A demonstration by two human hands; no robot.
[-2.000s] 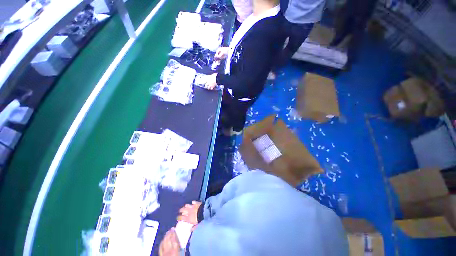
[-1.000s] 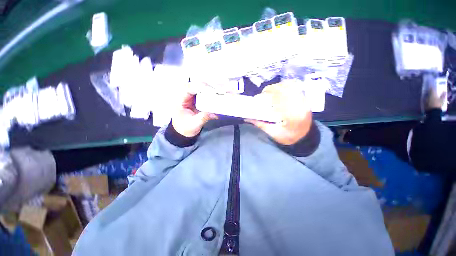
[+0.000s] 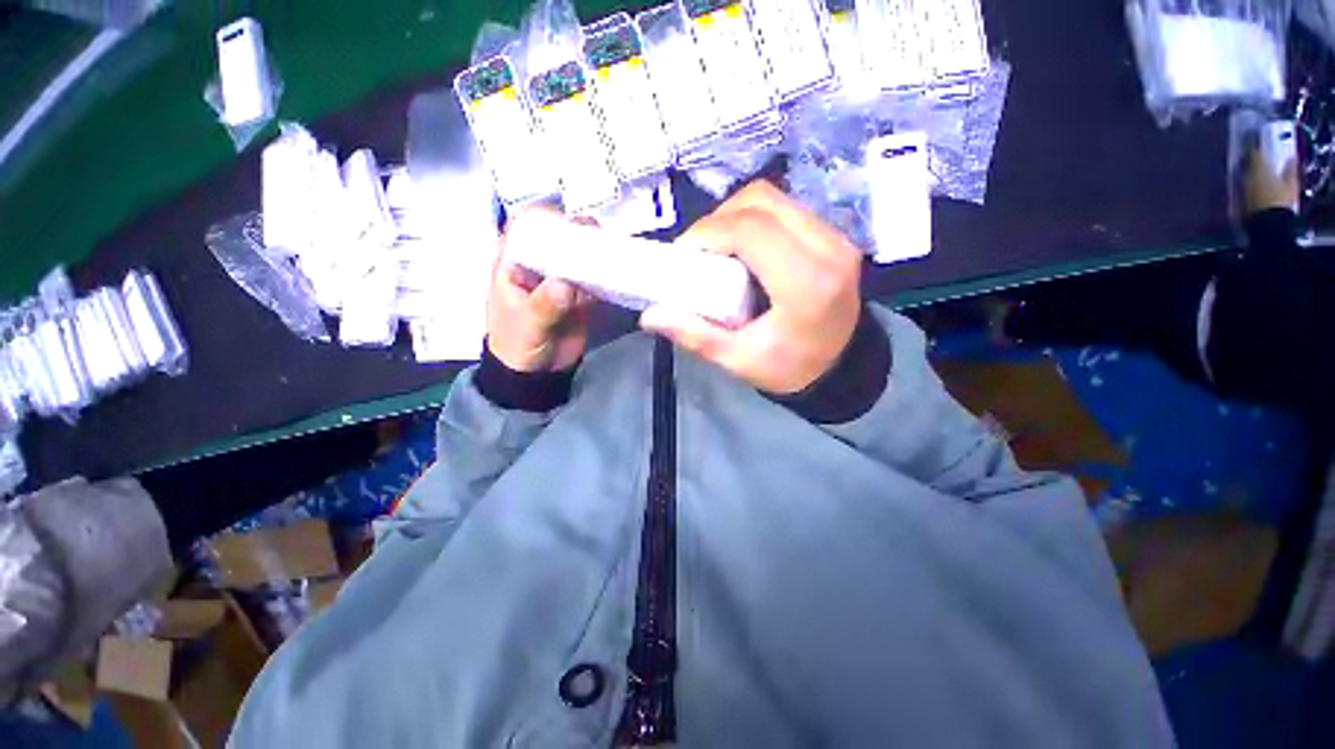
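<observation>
My left hand (image 3: 539, 300) and my right hand (image 3: 783, 293) hold a white unit (image 3: 630, 269) between them, one at each end, edge-on above the bench's near edge. Its faces cannot be made out. Beyond it lies an overlapping row of open housings (image 3: 630, 117) with green and yellow ends. A white cover (image 3: 899, 198) with a dark slot lies right of my right hand. Another slotted white piece (image 3: 644, 205) lies partly hidden behind the held unit. White shells (image 3: 330, 220) in clear bags are piled to the left.
A dark bench strip (image 3: 1069, 198) edges the green conveyor (image 3: 117, 176). A bagged white unit (image 3: 243, 73) lies at the upper left. More shells (image 3: 95, 344) lie far left. A coworker's hand (image 3: 1268, 179) is at the right, a grey sleeve (image 3: 81, 563) at the left. Cartons (image 3: 135, 666) stand on the floor.
The view has swung from along the line to straight down at the bench. Over the last second, the held unit has come into clearer view between my hands, and the right-hand cover is now uncovered.
</observation>
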